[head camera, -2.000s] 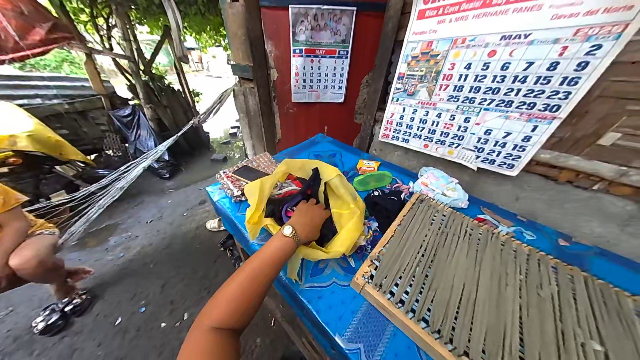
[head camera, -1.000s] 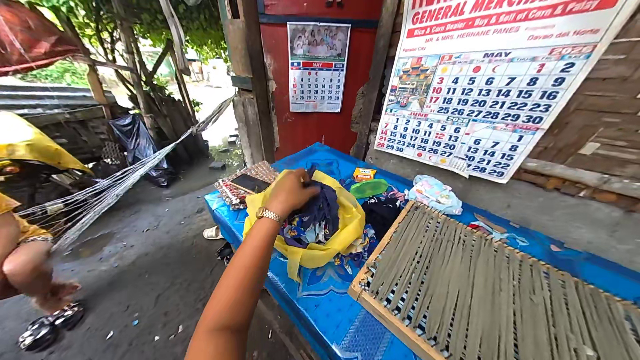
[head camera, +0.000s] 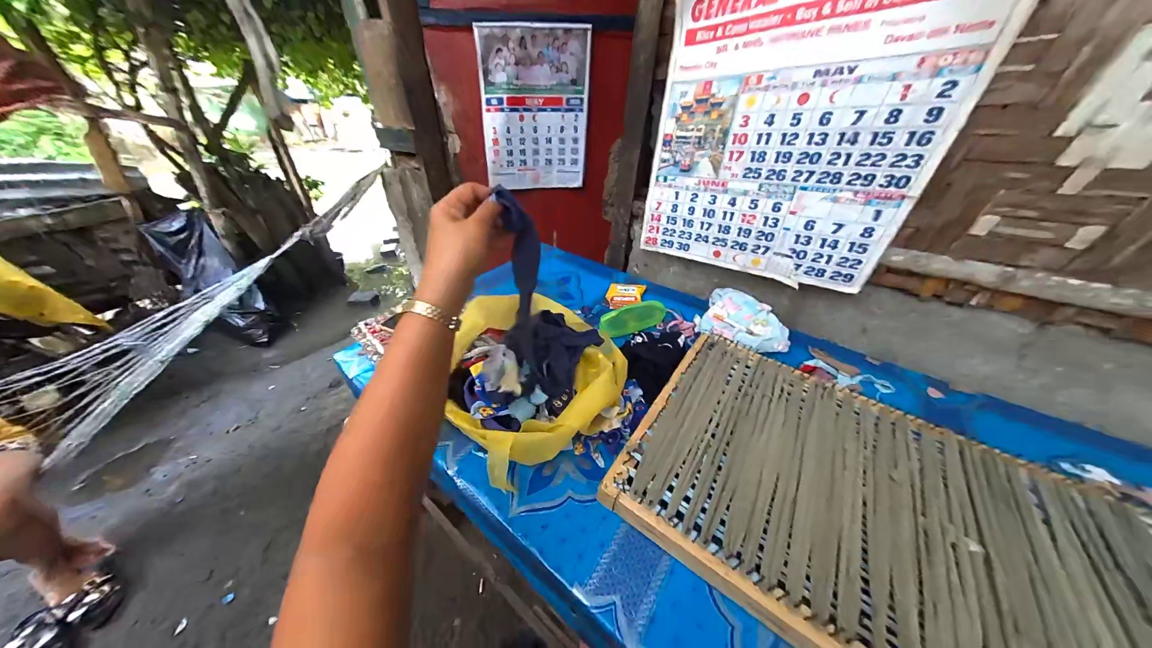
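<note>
My left hand (head camera: 470, 220), with a gold-coloured band at the wrist, is raised above a yellow plastic bag (head camera: 598, 396). Its fingertips pinch one end of a dark navy cloth strip (head camera: 525, 256), which hangs down into the bag's mouth. The bag stands open on the table with its rim spread, and holds a heap of cloth scraps (head camera: 513, 405) in navy, grey, blue and red. To its right lies a wooden frame (head camera: 702, 562) strung with many grey-brown cloth strips (head camera: 810, 450). My right hand is not in view.
The table has a blue patterned cover (head camera: 558, 531). Behind the bag lie a green oval object (head camera: 633, 318), a small orange-yellow packet (head camera: 625, 294), dark cloth and a pale bundled cloth (head camera: 743, 319). A net hammock (head camera: 180, 319) hangs at left, near a person's leg (head camera: 40, 531).
My left hand has risen from inside the bag to above it, drawing up a navy strip. The heap in the bag has shifted, with more scraps showing.
</note>
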